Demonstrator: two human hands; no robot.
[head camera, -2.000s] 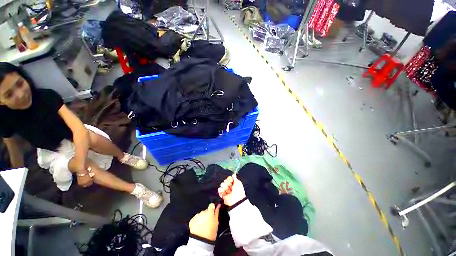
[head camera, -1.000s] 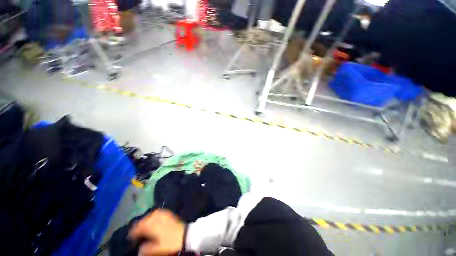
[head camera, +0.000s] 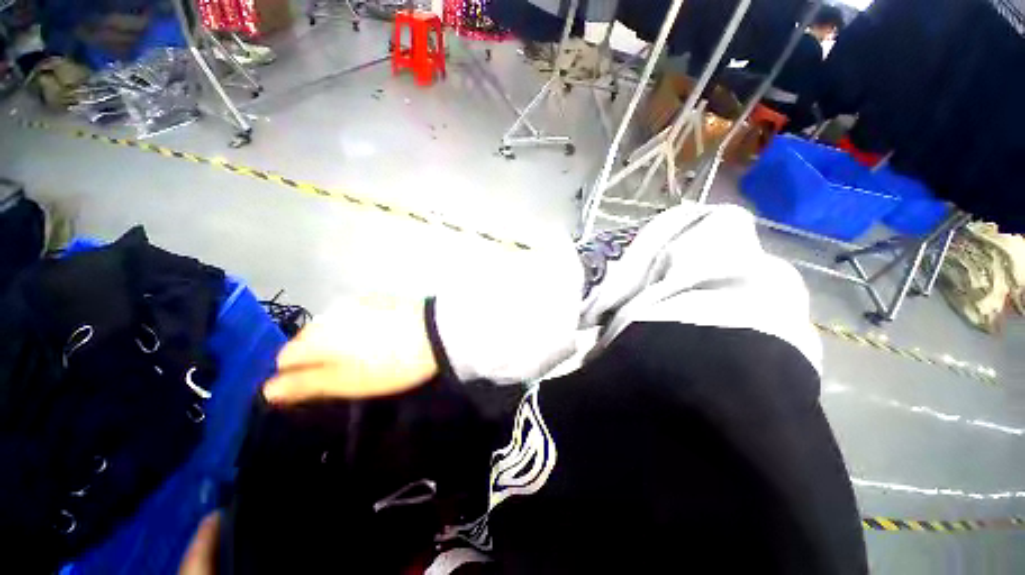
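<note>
A black garment (head camera: 326, 483) with a small white loop (head camera: 407, 494) fills the lower left middle, close in front of me. My right hand (head camera: 351, 357) reaches in from the right, in a white sleeve with a black cuff. Its fingers lie along the garment's upper edge and the cloth hangs below them; the hand is overexposed and the thumb is hidden. My left hand (head camera: 202, 548) is cut off by the bottom edge. Only a small part shows at the garment's left side, so its grip cannot be told.
A blue crate (head camera: 242, 320) heaped with black garments (head camera: 112, 348) with white loops stands at the left. Black cords (head camera: 287, 312) lie behind it. Floor tape (head camera: 337, 193), a red stool (head camera: 418, 47), metal racks, another blue crate (head camera: 815, 189) and a person (head camera: 804, 67) are farther back.
The view has swung right, and the seated person has left it. My right arm is raised across the view, with the black garment now close below it. The green sack no longer shows.
</note>
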